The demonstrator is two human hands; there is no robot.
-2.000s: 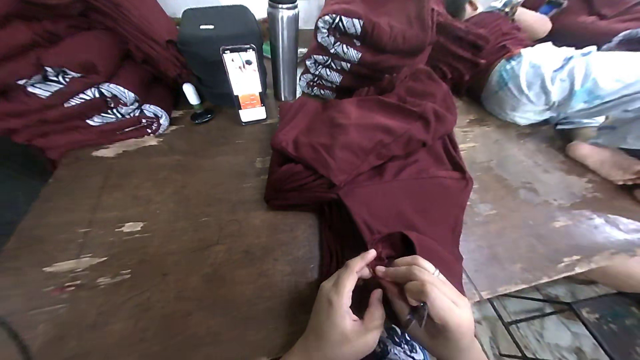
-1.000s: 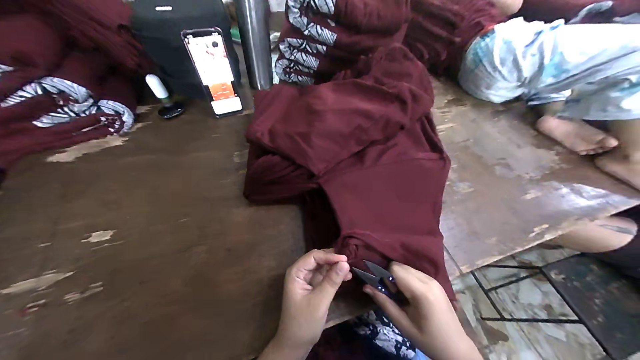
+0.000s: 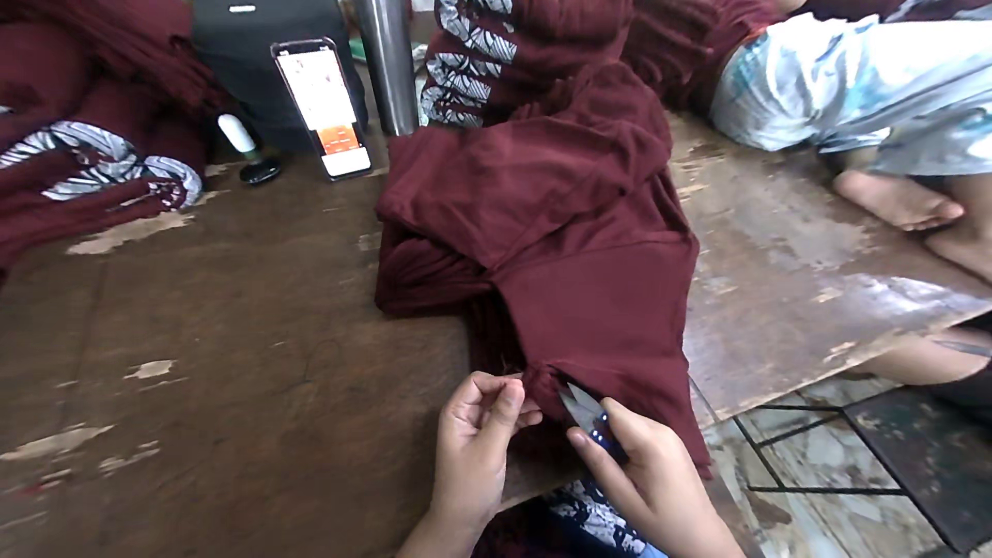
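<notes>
A maroon fabric garment lies on the worn wooden table, its near end hanging at the table's front edge. My right hand holds small thread snips, whose pointed blades stand a little apart beside the gathered end of the cloth. Just left of the blades, my left hand has its thumb and forefinger pinched together at the edge of that gathered end. Whether a thread or a bit of cloth is between those fingertips is too small to tell.
Behind the garment stand a phone, a black case and a metal bottle. Patterned maroon garments are piled at the left, more at the back. A person's bare foot rests at the right.
The snips, lying in my right hand two seconds ago, now point at the cloth's gathered end. My two hands, close together at first, are now farther apart.
</notes>
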